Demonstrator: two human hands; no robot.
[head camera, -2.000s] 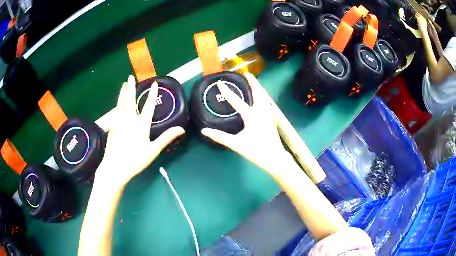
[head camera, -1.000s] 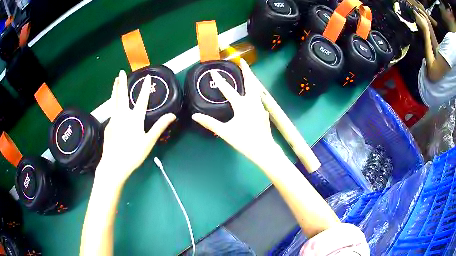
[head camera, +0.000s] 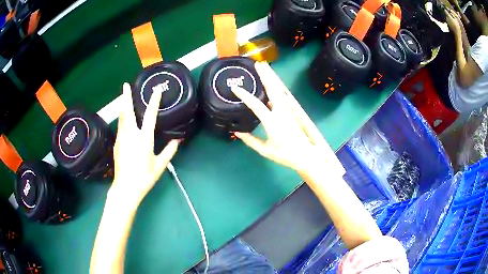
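Note:
Two black speakers with upright orange straps stand side by side, the left speaker (head camera: 176, 120) and the right speaker (head camera: 227, 115). Pale rings circle their top logos. My left hand (head camera: 138, 152) is spread over the left speaker's near left side, its index finger over the top face and its thumb low at the front. My right hand (head camera: 286, 131) is spread at the right speaker's right side, one fingertip over the top face and the thumb low near the front. Neither hand is closed around a speaker. A white cable (head camera: 187, 206) lies in front, its tip by my left thumb.
More speakers stand at the left (head camera: 80, 144) and back right (head camera: 340, 64). A mallet with an amber head (head camera: 260, 50) lies behind the right speaker, its pale handle partly under my right forearm. Blue crates (head camera: 460, 230) are at the lower right. Another person's arm shows at the far right.
Both thumbs have moved lower, towards the speakers' front sides, and my right hand has shifted right, uncovering more of its speaker. The cable tip is now beside my left thumb.

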